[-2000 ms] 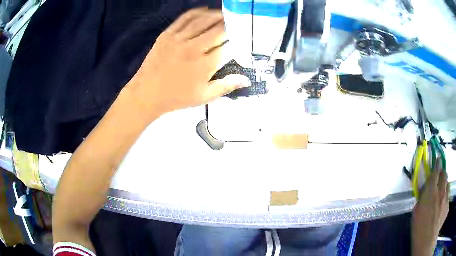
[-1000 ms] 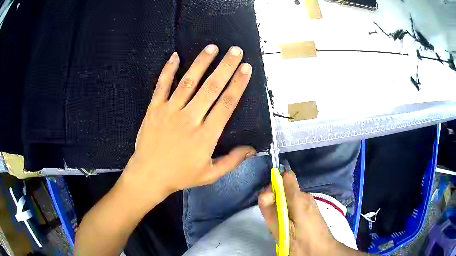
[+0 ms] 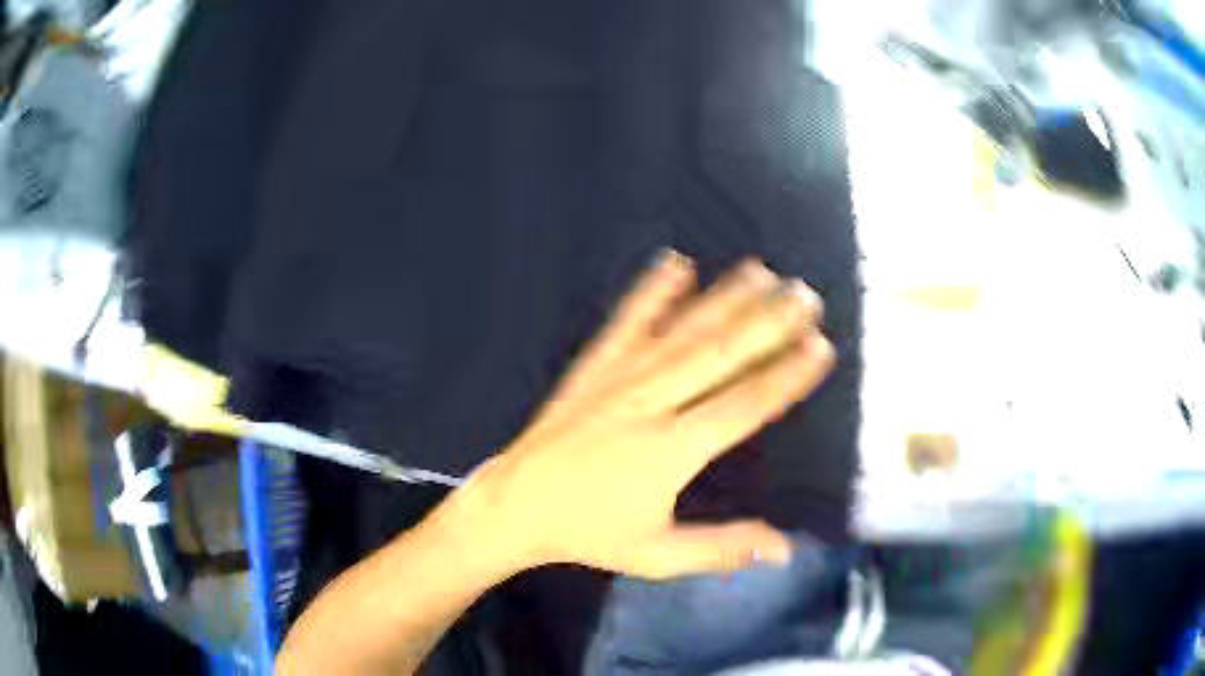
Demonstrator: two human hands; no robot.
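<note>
The large black fabric panel lies over the white table, its right edge running down to the front edge. My left hand rests palm down on the cloth's lower right part, fingers spread, thumb pointing right, and grips nothing. A blurred yellow scissors handle shows at the lower right, past the table's front edge, with a green blur beside it. My right hand cannot be made out there. The scissor blades are too blurred to see.
Tan tape pieces are on the white table right of the cloth. A blurred dark object lies at the upper right. A cardboard box and a blue basket are below left.
The view has shifted left and blurred. The scissors have moved right, away from the cloth's edge. My left hand stays spread on the cloth, now closer to its right edge.
</note>
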